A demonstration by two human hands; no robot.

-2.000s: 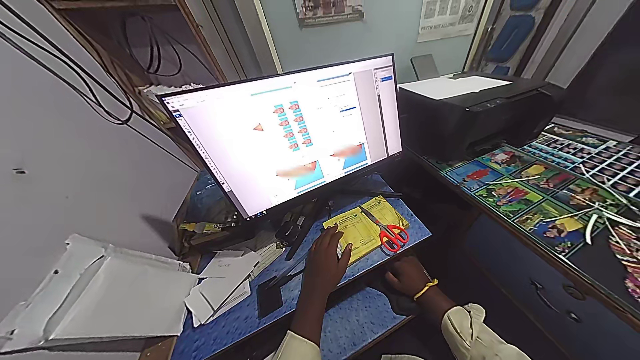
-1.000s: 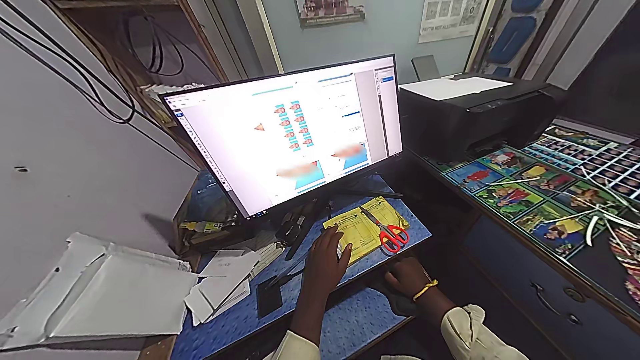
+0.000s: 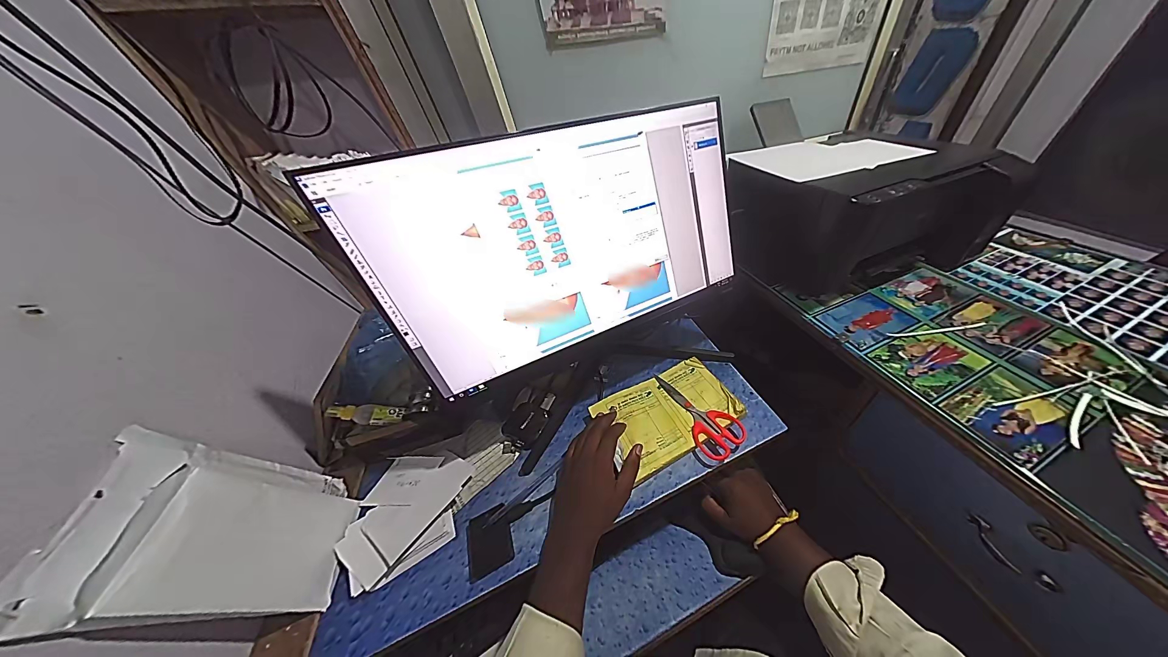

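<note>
My left hand (image 3: 595, 470) lies palm down at the left edge of the yellow printed pads (image 3: 650, 422) on the blue desk, fingers a little apart. Red-handled scissors (image 3: 715, 429) rest on the pads, blades pointing up and left. Lower, beside the desk's front edge, my right hand (image 3: 741, 502) has its fingers bent over the pull-out shelf; a dark object lies beneath it, and what the fingers touch is hidden. A yellow band circles that wrist. The lit monitor (image 3: 584, 237) behind shows rows of small portraits and larger blurred pictures.
White paper slips (image 3: 411, 516) and a dark flat object (image 3: 490, 545) lie left of my left hand. A large white envelope (image 3: 219, 538) is farther left. A black printer (image 3: 876, 210) stands right of the monitor, near a counter (image 3: 958, 365) covered with photos and paper strips.
</note>
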